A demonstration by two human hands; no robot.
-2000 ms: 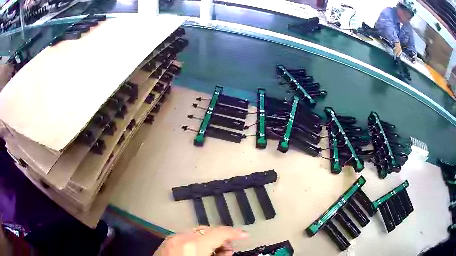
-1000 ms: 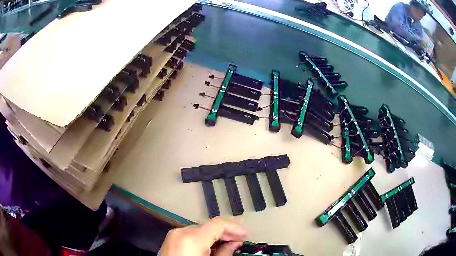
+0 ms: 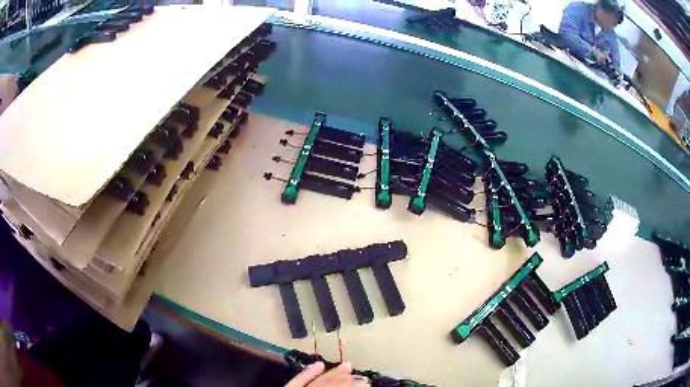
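Observation:
My left hand (image 3: 327,376) is at the bottom edge, mostly cut off. Its fingers are closed on a green-and-black PCB strip assembly (image 3: 378,377), also cut off, with two thin reddish wires standing up. My right hand is not in view. Just above lies an all-black, turned-over assembly (image 3: 329,266) with four fingers pointing down. To its right lie two green-strip assemblies, one larger (image 3: 499,298) and one smaller (image 3: 581,283), touching or nearly touching.
Another assembly (image 3: 304,159) and overlapping ones (image 3: 384,162) lie along the green belt (image 3: 340,79). Stacked cardboard sheets (image 3: 128,98) with black ends between them stand at left. A white ribbed block (image 3: 623,219) is at right. A person (image 3: 590,34) works across the belt.
The view shifted. My left hand moved lower, towards the bottom edge, and less of it shows. Two reddish wires now stand up beside it. The black assembly lies as before.

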